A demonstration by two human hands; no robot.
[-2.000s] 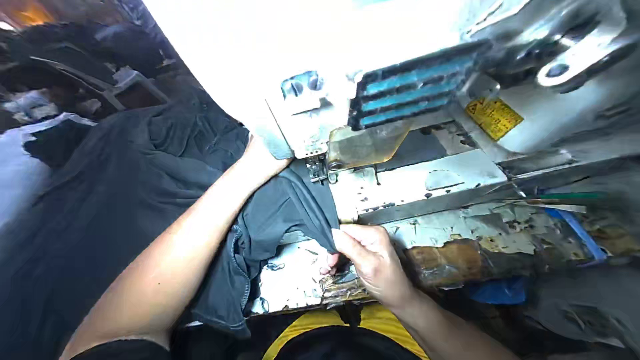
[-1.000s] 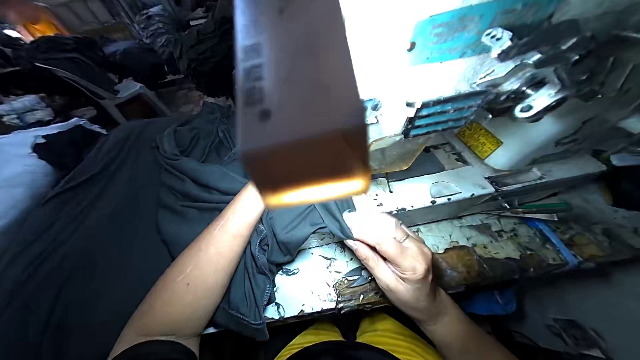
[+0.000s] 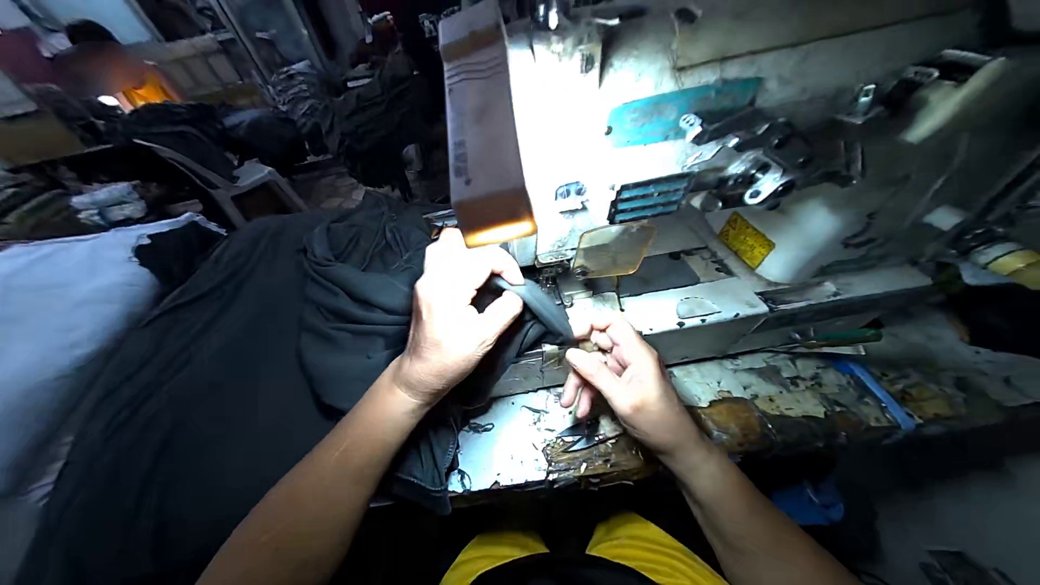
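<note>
Dark grey fabric [image 3: 357, 325] spreads from the left up to an industrial sewing machine [image 3: 561, 138]. My left hand [image 3: 459, 317] pinches a folded edge of this cloth between thumb and fingers, just left of the presser foot [image 3: 554, 280]. Close in front of the needle area, my right hand [image 3: 621, 366] has its fingertips at the right end of the fold; whether they grip it cannot be told. A pair of thread snips [image 3: 589, 437] lies on the worn table below the right hand. A lit lamp or box-like part [image 3: 487, 138] hangs before the machine head.
White cloth [image 3: 73, 284] lies at the far left. Behind it stand a plastic chair [image 3: 252, 183] and piles of dark garments; a person in orange [image 3: 146, 85] is at the back left. A blue strip [image 3: 877, 394] and a green-handled tool [image 3: 845, 335] rest on the right of the worktable [image 3: 512, 447].
My left hand has come up from behind the cloth near the needle and now holds a raised fold. My right hand's fingers have loosened and spread. The view has shifted.
</note>
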